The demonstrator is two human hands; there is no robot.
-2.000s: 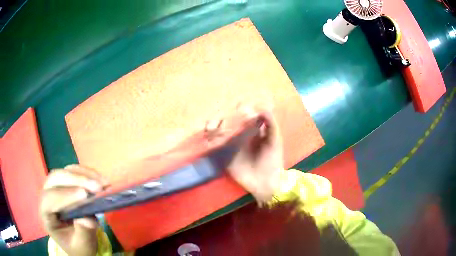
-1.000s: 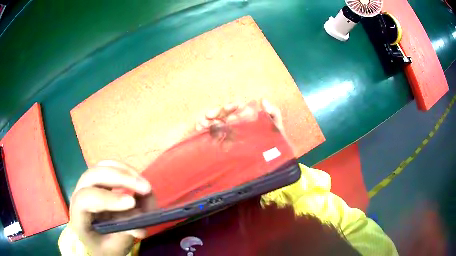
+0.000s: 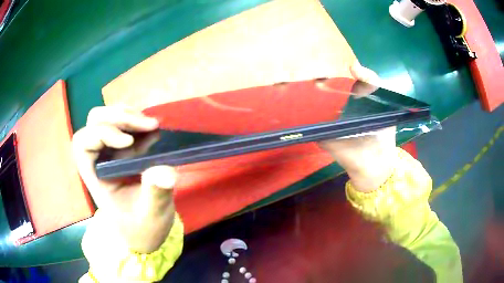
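Note:
A tablet (image 3: 265, 132) is held up above the orange foam pad (image 3: 237, 50), nearly edge-on, its dark side frame facing me with small gold contacts near the middle. Its glossy surface reflects red. My left hand (image 3: 130, 171) grips the left end, thumb below and fingers over the top. My right hand (image 3: 370, 149) holds the right part, palm beneath and a fingertip at the far edge. A clear film sliver sticks out at the tablet's right corner. The underside is mostly hidden.
A second foam pad (image 3: 52, 160) lies left with another dark tablet (image 3: 16, 185) on it. At the upper right are a white fan (image 3: 407, 11), a black tape dispenser (image 3: 454, 33) and another orange pad (image 3: 489, 66). The green bench (image 3: 77, 44) ends before a yellow floor line.
The tablet has moved up and right and turned, showing a different side edge; the white label seen on it is gone from view. Both hands still hold it. The camera view has shifted.

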